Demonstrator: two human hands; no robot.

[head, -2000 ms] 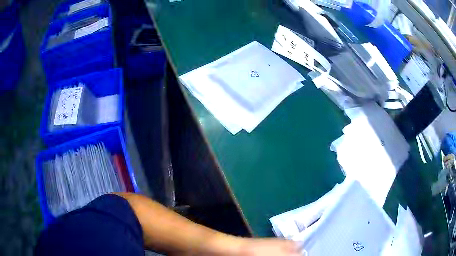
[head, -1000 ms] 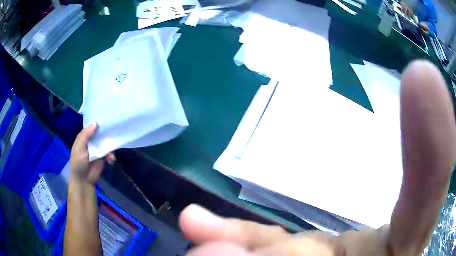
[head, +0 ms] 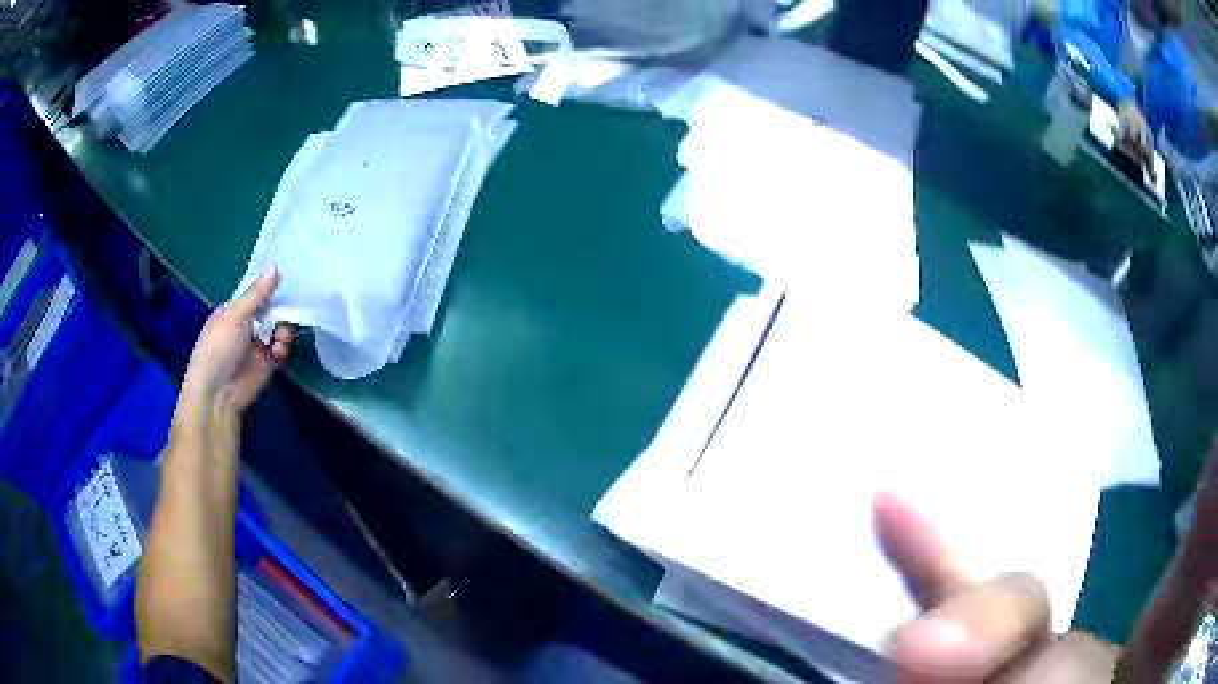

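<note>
My left hand [head: 247,345] grips the near corner of a translucent white sleeve [head: 350,214] with a small dark mark. The sleeve lies on top of other sleeves on the green bench [head: 561,267]. My right hand [head: 982,608] is at the lower right, above the near edge of a large stack of white sheets [head: 855,454]. It is partly cut off and blurred, with the thumb raised; whether it touches the sheets I cannot tell. A thin dark line shows along the stack's left side.
More white sheets [head: 815,174] lie behind, and another [head: 1082,354] to the right. A handwritten sheet [head: 461,54] and a pile of packets [head: 167,74] are at the back. Blue totes [head: 354,641] stand below the bench at left. A person's blue sleeve [head: 1095,40] shows at far right.
The sleeve in my left hand now lies flatter on the sleeve pile. My right hand has moved lower and right, over the near part of the large sheet stack.
</note>
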